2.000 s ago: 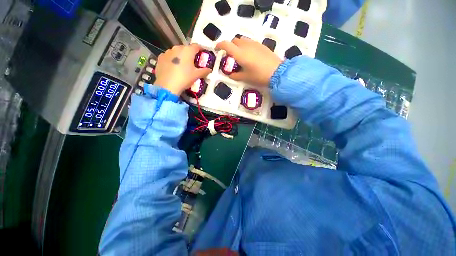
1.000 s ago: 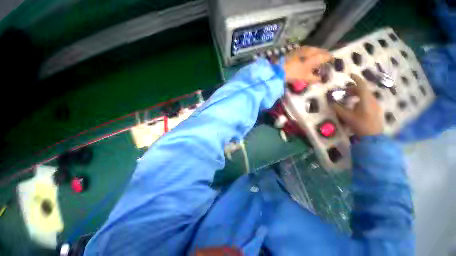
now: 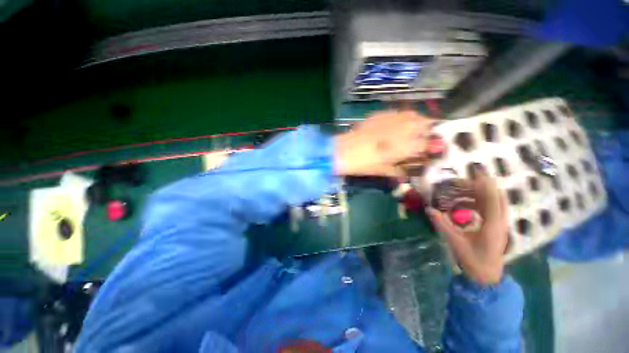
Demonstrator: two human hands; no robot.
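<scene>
The white tray (image 3: 514, 141) with rows of dark pockets lies at the right, blurred. My right hand (image 3: 483, 238) is over its near left part, with fingers and thumb around a dark round watch body (image 3: 450, 193). A red-pink lit watch (image 3: 463, 217) shows between the thumb and fingers; whether it lies in the tray or is held is unclear. My left hand (image 3: 383, 145) reaches to the tray's left edge. Its fingertips are beside another red-lit watch (image 3: 436, 145); blur hides whether they grip anything.
The power supply (image 3: 390, 72) stands behind my left hand. Red wires (image 3: 155, 158) run along the bench to the left. A red-lit watch (image 3: 117, 210) lies at far left beside a yellowish paper sheet (image 3: 52, 241) with a dark disc. My left sleeve partly covers the cream fixture (image 3: 215, 160).
The view has swung left, so supply and tray appear further right. My left hand has shifted to the tray's left edge. My right hand is now lower, around the near red-lit watch's area.
</scene>
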